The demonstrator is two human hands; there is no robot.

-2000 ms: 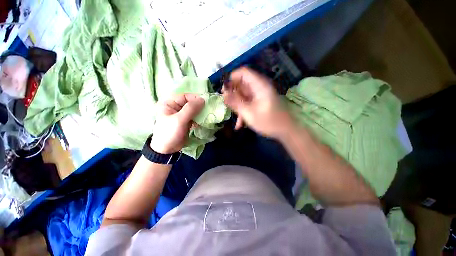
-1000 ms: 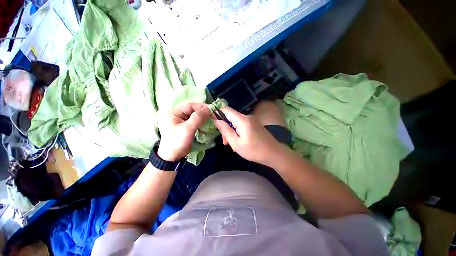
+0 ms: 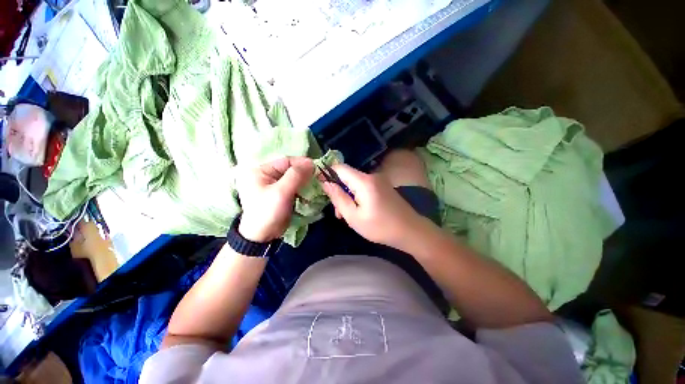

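Note:
A light green crinkled garment [image 3: 199, 127] lies over the table and its edge. My left hand [image 3: 274, 196] wears a black wristband and pinches a small gathered edge of the garment. My right hand [image 3: 372, 201] holds dark thread snips [image 3: 334, 180], with the blades pointing up and left at the pinched cloth, close to the left fingertips. Whether the blades touch a thread is too small to tell.
The white table has a blue edge [image 3: 390, 73] with a ruler scale. A green garment pile [image 3: 518, 195] lies right of my leg. Blue cloth [image 3: 128, 341] hangs below left. White cables [image 3: 56, 225] and clutter are at left. More green cloth [image 3: 610, 349] is at lower right.
Two seconds ago my right hand was raised and blurred, away from the cloth. It came down to the pinched edge with the snips, and both hands have barely moved in the last second.

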